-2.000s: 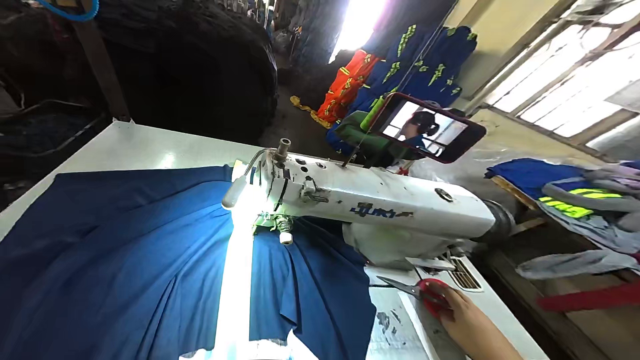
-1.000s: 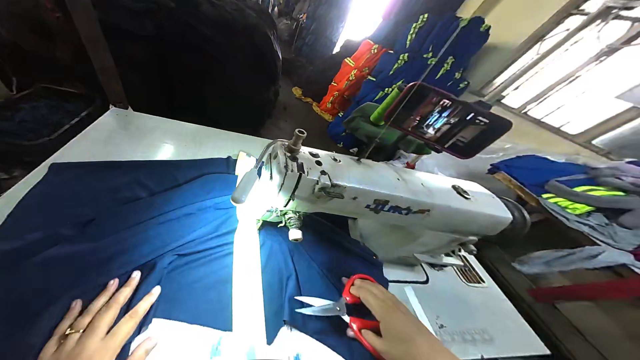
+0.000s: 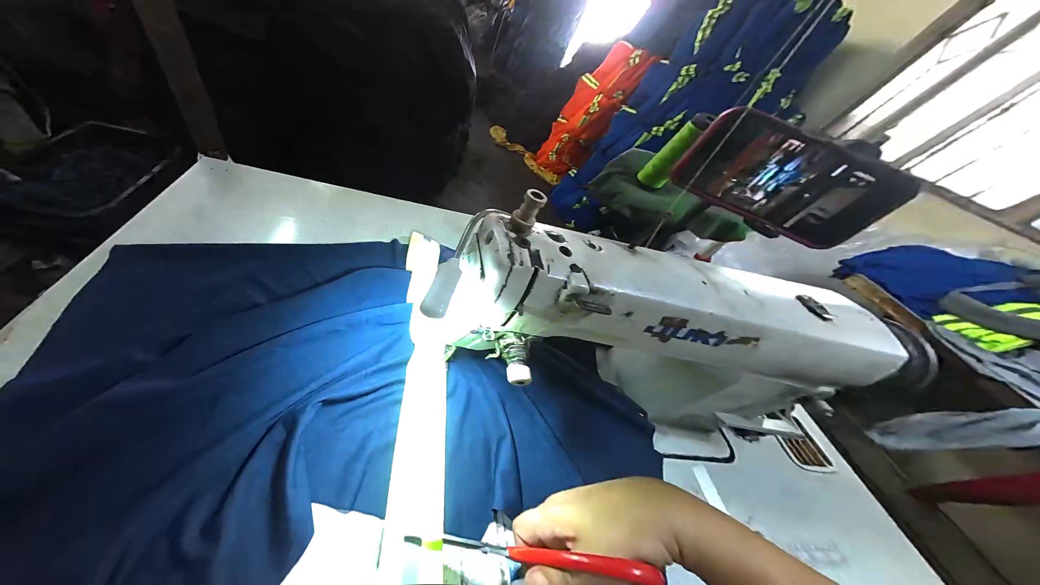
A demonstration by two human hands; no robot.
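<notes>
In the head view my right hand (image 3: 605, 524) holds red-handled scissors (image 3: 581, 561) low at the centre. Their blades lie at the lower end of a white strip (image 3: 422, 422), beside a small yellow-green mark on it. The strip runs up to the needle end of a white Juki sewing machine (image 3: 691, 317), where a bright lamp hides the needle area. Dark blue fabric (image 3: 219, 374) spreads under and around the strip, over the left of the table and beneath the machine head. White material (image 3: 337, 540) shows at the bottom. My left hand is out of view.
A phone (image 3: 796, 175) is mounted above the machine, by a green cylinder (image 3: 670, 154). The white table's edge (image 3: 325, 195) runs across the back. Folded blue and grey clothes (image 3: 934, 280) lie at the right. Orange and blue garments with yellow-green strips (image 3: 597, 106) are behind.
The scissors were picked up from the table at the right and moved left to the white strip. My left hand, on the fabric one second ago, has left the view.
</notes>
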